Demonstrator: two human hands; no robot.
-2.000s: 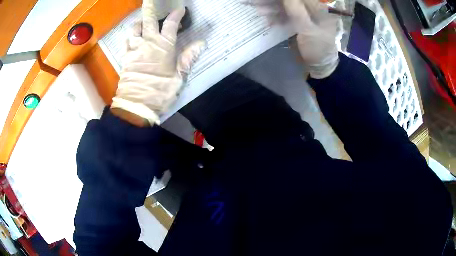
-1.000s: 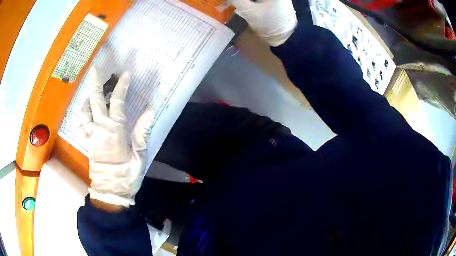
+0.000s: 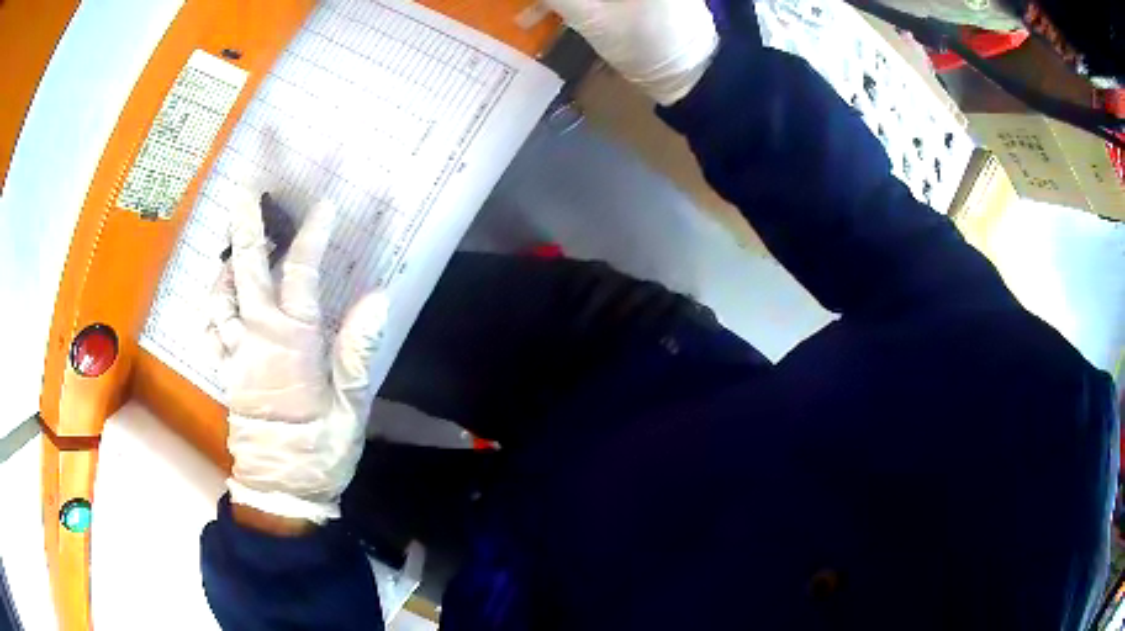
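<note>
A white record sheet with fine ruled lines lies on the orange ledge. My left hand, in a white glove, rests on the sheet with its fingers spread. A small black part shows between its fingers on the sheet; whether they grip it is unclear. My right hand, also gloved, is at the top edge beyond the sheet's far corner. Its fingers are cut off by the frame, so what it holds is hidden.
A red button and a green button are on the orange rail. A printed label is beside the sheet. A white foam tray with dark-filled pockets lies at upper right, near a carton.
Since two seconds ago, the view has shifted and my right hand has moved to the top edge, away from the phone and tray. In the last second little has changed.
</note>
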